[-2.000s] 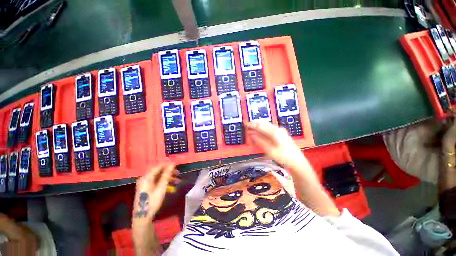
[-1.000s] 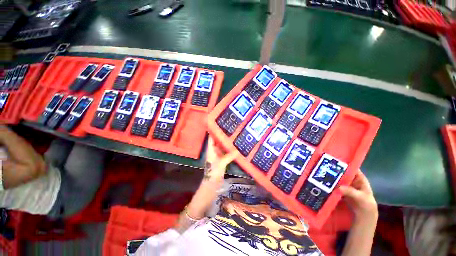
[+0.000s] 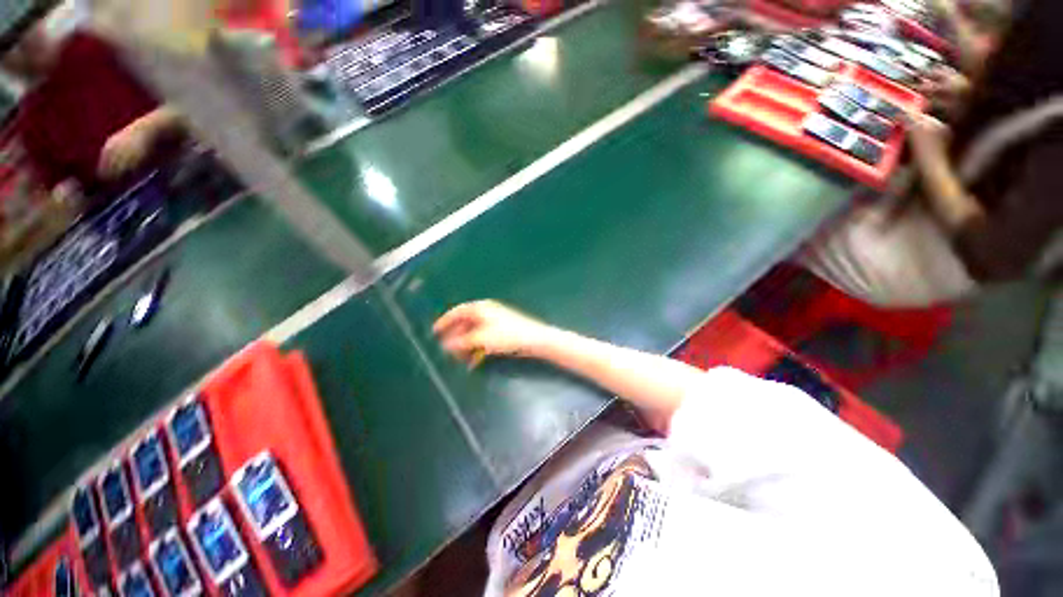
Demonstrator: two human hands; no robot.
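Observation:
A red-orange phone tray (image 3: 332, 501) lies at the lower left, cut off by the picture's edge. Its doubled rim shows it stacked on another tray. Keypad phones with lit blue screens (image 3: 266, 492) lie in its pockets in two rows, and the upper pocket at its right end is empty. My right hand (image 3: 481, 331) is over the green bench to the right of the tray, apart from it. Its fingers are loosely curled, with nothing seen in them and a small yellow patch at a fingertip. My left hand is not in view.
A pale strip (image 3: 525, 175) and a blurred post (image 3: 257, 152) divide the green bench. Another red tray with phones (image 3: 758, 111) is at the upper right beside a seated person. Another person is at the upper left. Red plastic (image 3: 746, 350) shows below the bench edge.
The view has swung right. The tray that both hands held tilted now lies at the lower left on another tray. My right hand has let go; my left hand has left the picture.

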